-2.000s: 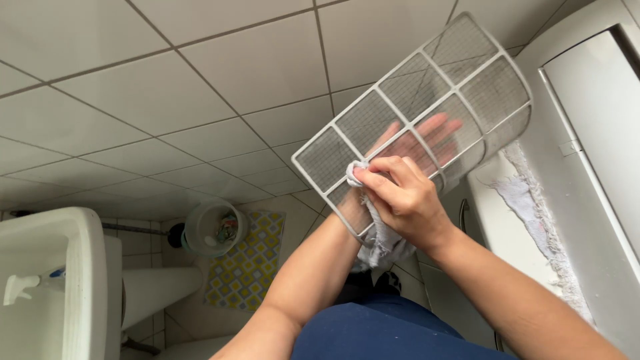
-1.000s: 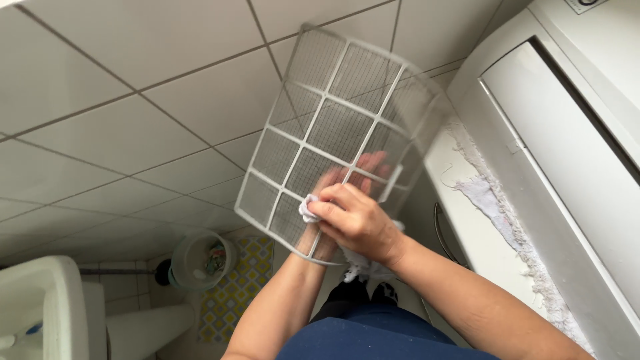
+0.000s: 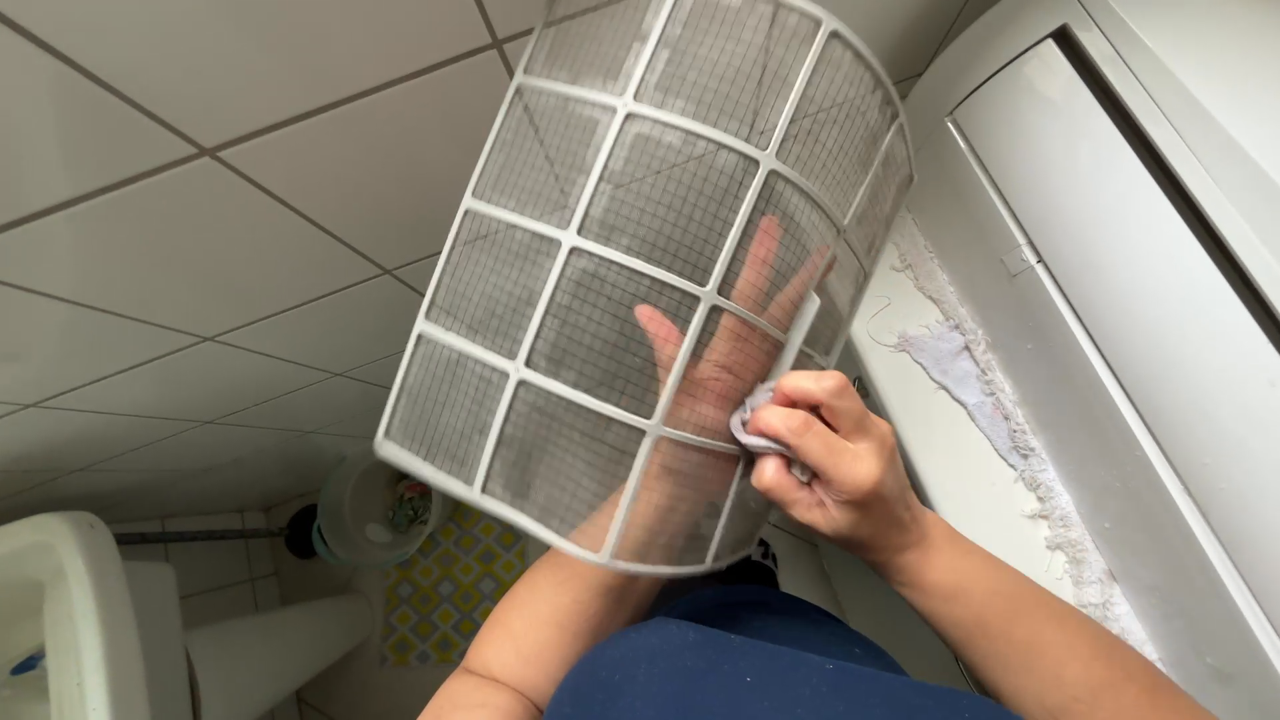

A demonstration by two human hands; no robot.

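Note:
A curved mesh air filter with a white plastic grid frame (image 3: 650, 250) fills the middle of the view, its long edge tilted. Behind the mesh, seen through it, my left hand (image 3: 720, 350) is spread with its fingers apart, against or close to the far side; whether it touches cannot be told. On the near side my right hand (image 3: 835, 460) pinches a bunched pale cloth (image 3: 765, 420) against the frame's ribs, low on the right. Part of the cloth is hidden in the fingers.
To the right stands a white appliance (image 3: 1130, 230) with a frayed cloth (image 3: 970, 390) along its edge. Low on the left are a white sink (image 3: 90, 600), its pedestal (image 3: 270, 650), a bucket (image 3: 375, 510) and a yellow-grey patterned mat (image 3: 450, 590). Tiled wall (image 3: 250, 250) rises behind.
The filter has turned more upright since the earliest frame and now looks nearer. My right hand, still with the cloth, has stayed near its lower part.

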